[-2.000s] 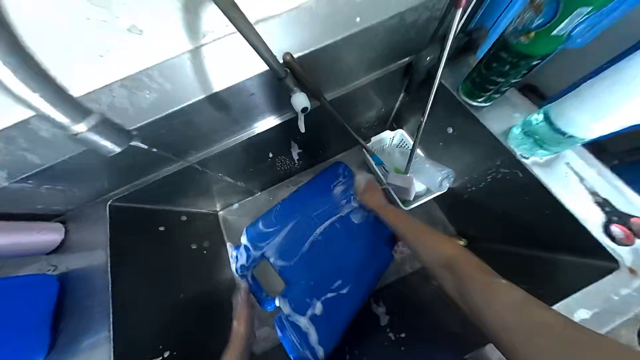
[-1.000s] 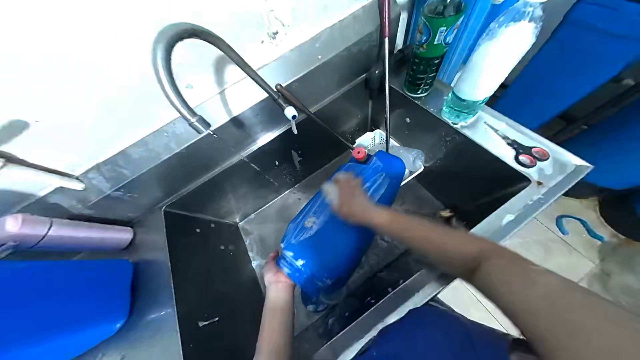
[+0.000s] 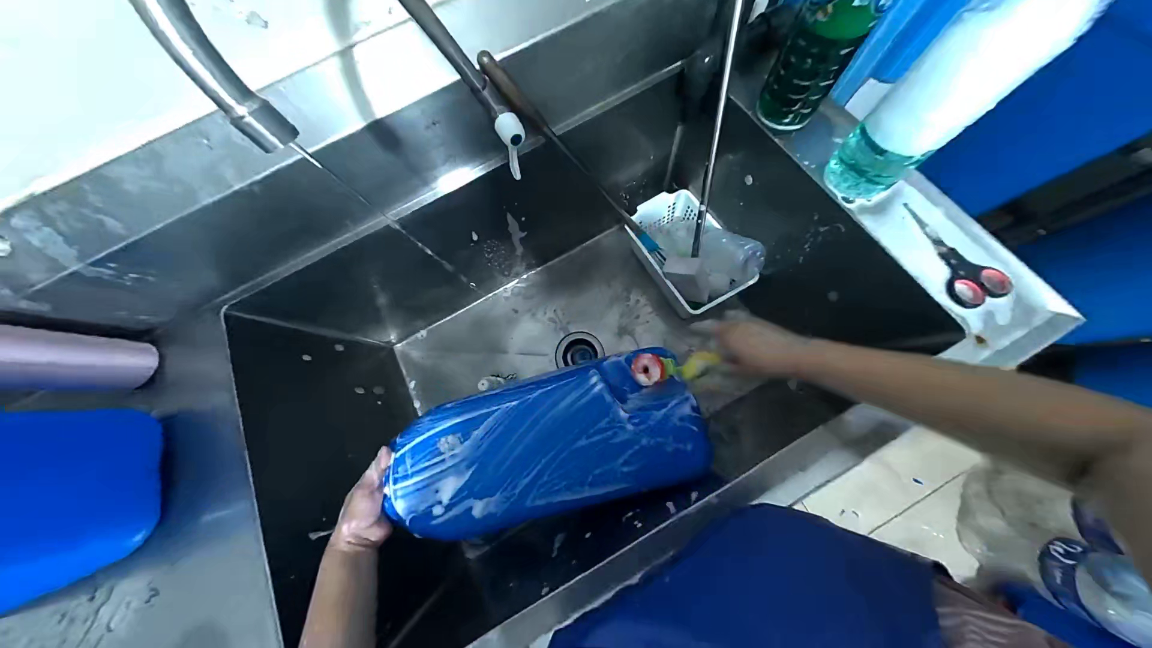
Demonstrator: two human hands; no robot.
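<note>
A blue plastic jerrycan (image 3: pixel 549 445) streaked with white suds lies tilted over the steel sink (image 3: pixel 504 324), its red-rimmed neck opening (image 3: pixel 648 369) facing up at the right end. My left hand (image 3: pixel 366 504) grips the can's lower left end. Beyond the neck, my right hand (image 3: pixel 751 346) is blurred, its fingers around a yellow-green thing (image 3: pixel 699 364), perhaps a scrubber, whose tip is by the opening. Water runs thinly from the curved faucet (image 3: pixel 267 126) into the sink. The drain (image 3: pixel 579 349) shows behind the can.
A white plastic basket (image 3: pixel 670 211) holding a brush and a clear bottle stands in the sink's back corner. Scissors (image 3: pixel 967 270), a green bottle (image 3: pixel 805 72) and a teal-bottomed bottle (image 3: pixel 868 162) rest on the right ledge. Another blue container (image 3: pixel 76 495) and a pink cylinder (image 3: pixel 76 357) are at left.
My right hand has moved off the can's side to beyond its neck end. The can has turned to lie more level across the sink; its red part faces up, where one second ago it pointed away.
</note>
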